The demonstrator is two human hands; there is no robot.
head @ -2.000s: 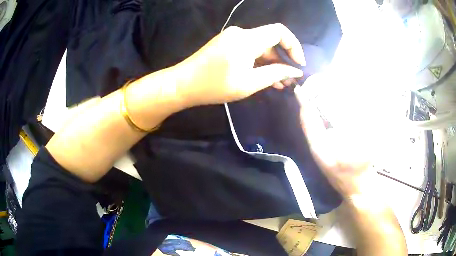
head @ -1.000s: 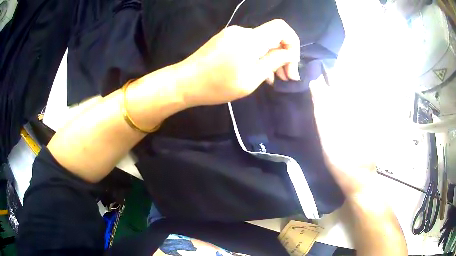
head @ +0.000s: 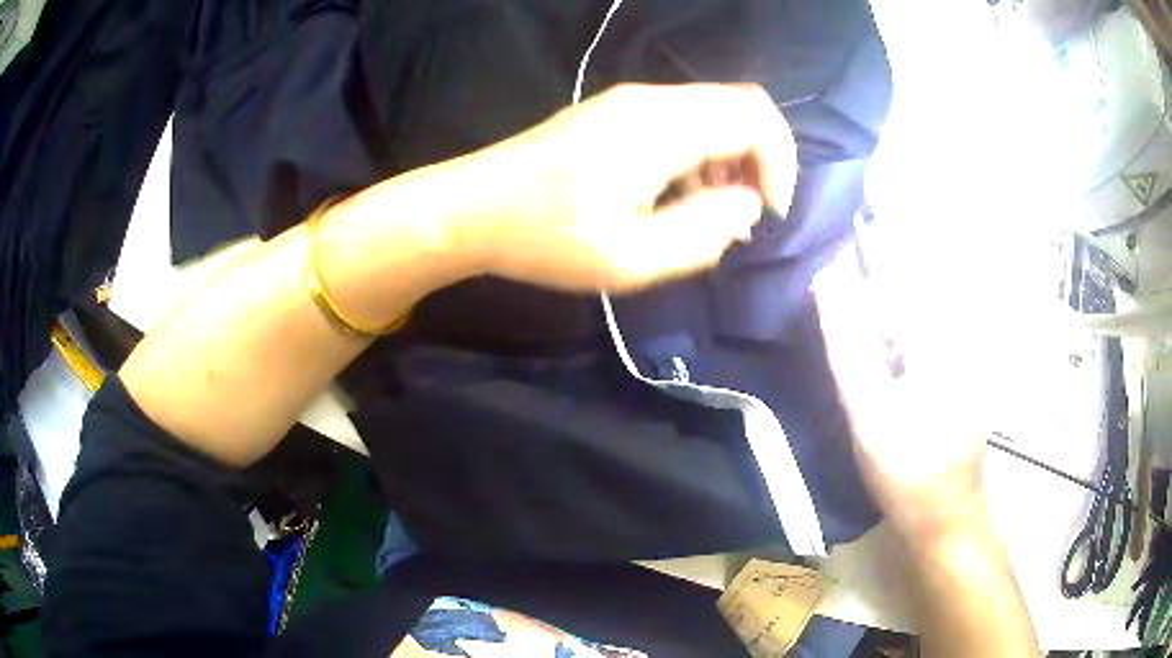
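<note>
Dark navy cloth [head: 540, 437] lies over the table, with white piping [head: 617, 337] curving down it and widening into a white strip [head: 784, 482] near its front edge. My left hand [head: 681, 180] is above the cloth, fingers curled with thumb near the fingertips; whether something small is pinched there cannot be told. My right hand [head: 900, 386] lies at the cloth's right edge under the lamp glare. Its fingers are washed out, with a small dark thing by them that is too bright to make out. The needle area is hidden by glare.
The machine head with a yellow warning triangle [head: 1139, 188] is at upper right. Shears [head: 1103, 540] lie at the right, with a thin dark rod beside them. A tan paper ticket [head: 775, 604] lies at the front edge. Dark cords [head: 1153, 591] are at far right.
My left hand has dipped slightly and its fingers have opened a little since a second ago. My right hand has shifted slightly right, away from the left. The cloth between them has moved slightly.
</note>
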